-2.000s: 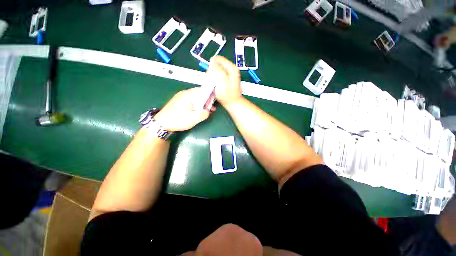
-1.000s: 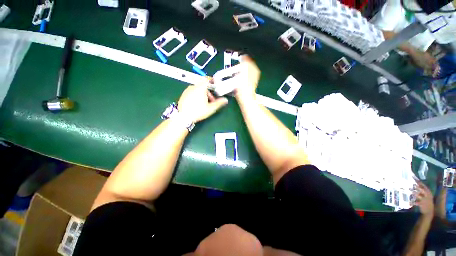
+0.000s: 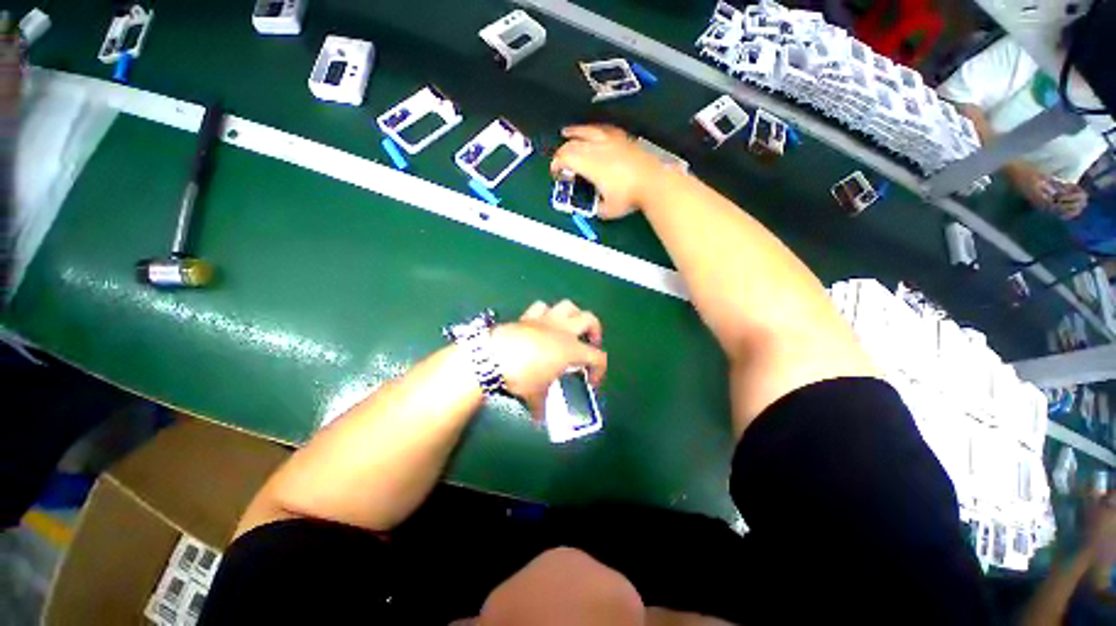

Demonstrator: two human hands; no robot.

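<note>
My left hand (image 3: 551,352), with a metal watch at the wrist, is over the bench with its fingers on the upper end of a white front cover (image 3: 583,428). The cover's lower part and window show below the fingers. My right hand (image 3: 608,171) reaches over the conveyor with its fingers around a half-assembly (image 3: 573,196). A blue piece (image 3: 585,228) sticks out below it. Part of a white housing (image 3: 662,155) shows behind my right hand, mostly hidden.
Two half-assemblies (image 3: 420,119) (image 3: 494,152) with blue pieces lie left of my right hand. A mallet (image 3: 184,232) lies at left across the edge strip (image 3: 331,160). A stack of covers (image 3: 942,391) stands at right. An open carton (image 3: 92,538) is below left. Another person's hand (image 3: 1060,196) shows far right.
My hands have separated. The left moved down from the white unit to the cover on the bench. The right moved up to the half-assembly on the belt. The camera view has shifted.
</note>
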